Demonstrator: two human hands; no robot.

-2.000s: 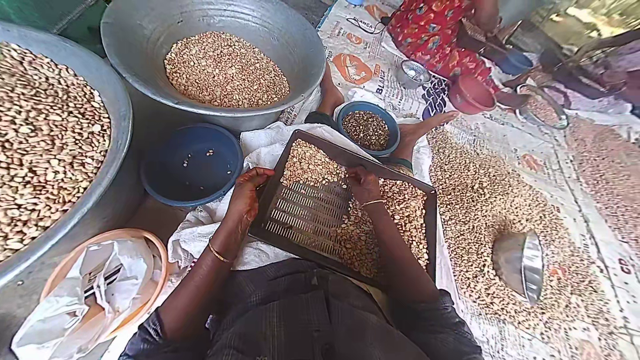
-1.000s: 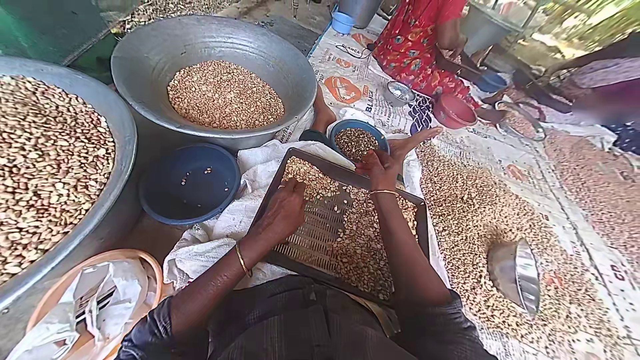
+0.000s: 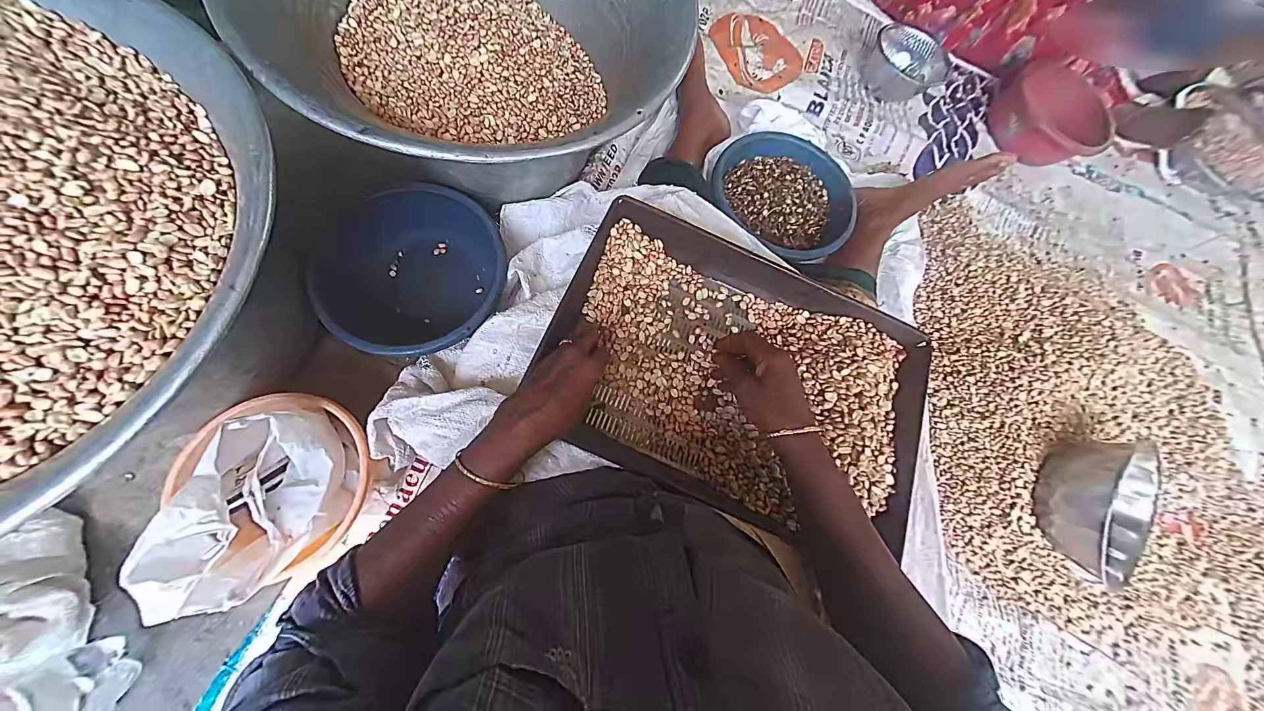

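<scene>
A dark rectangular slotted tray (image 3: 913, 370) lies tilted across my lap, with pale split nuts or beans (image 3: 849, 395) spread over most of its mesh bottom. My left hand (image 3: 568, 380) is at the tray's left edge, fingers bent over the rim side; whether it pinches a piece is unclear. Over the middle of the tray, my right hand (image 3: 760, 380) touches the pieces with its fingers curled and pointing left. What its fingertips hold cannot be made out. Some slots show bare near the lower left of the tray. A thin bangle is on each wrist.
Large metal basins (image 3: 259, 188) of nuts stand left and top. A blue bowl (image 3: 405, 272) holds a few pieces; a smaller blue bowl (image 3: 844, 197) holds dark bits. A steel bowl (image 3: 1096, 509) lies tipped on spread nuts. Another person's red clothing (image 3: 958, 25) shows at top right.
My right hand has moved from the tray's far edge to its middle. My left hand has shifted from over the pieces to the left edge. Pieces now cover more of the slotted bottom.
</scene>
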